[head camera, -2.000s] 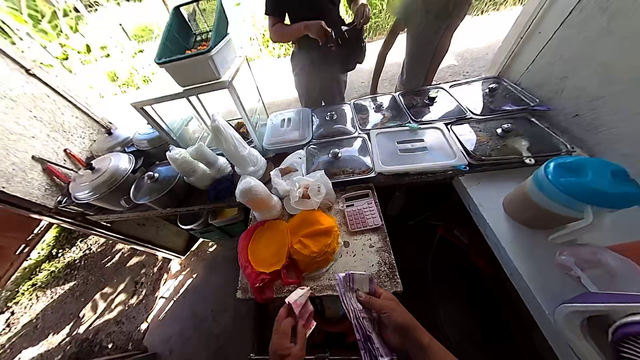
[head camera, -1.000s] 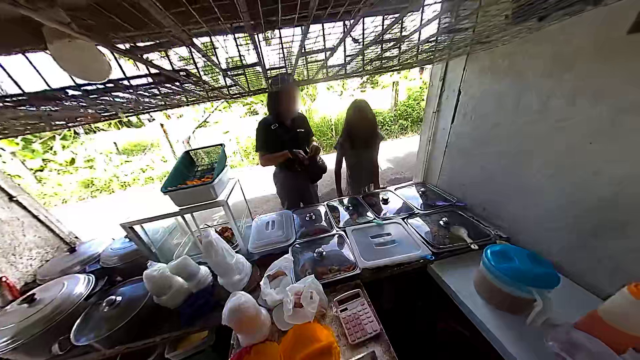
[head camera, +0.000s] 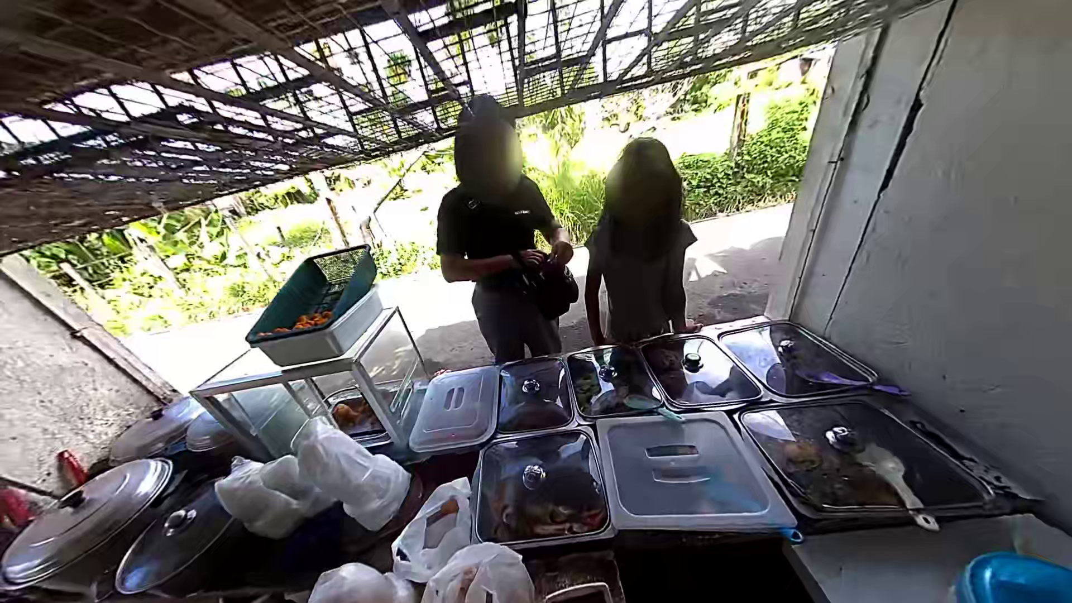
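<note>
Neither my left hand nor my right hand shows in the head view now. Nearest the bottom edge are white plastic bags (head camera: 479, 576) with contents I cannot make out. Beyond them stand lidded food trays, among them a glass-lidded tray (head camera: 543, 486) and a tray with a translucent plastic lid (head camera: 688, 473). A white serving spoon (head camera: 896, 481) rests on the large glass-lidded tray (head camera: 863, 456) at the right. A purple utensil (head camera: 854, 383) lies across the tray behind it.
Two people stand across the counter, one holding a black bag (head camera: 557, 286). Left are a glass display case (head camera: 368, 377) bearing a green basket (head camera: 314, 293), wrapped white bundles (head camera: 347, 473) and large lidded pots (head camera: 88, 519). A blue lid (head camera: 1013, 578) is at lower right; wire mesh (head camera: 402, 75) hangs overhead.
The view has tilted up strongly. Two seconds ago both my hands showed at the bottom, holding banknotes; they are out of view now, as are the orange and red bags.
</note>
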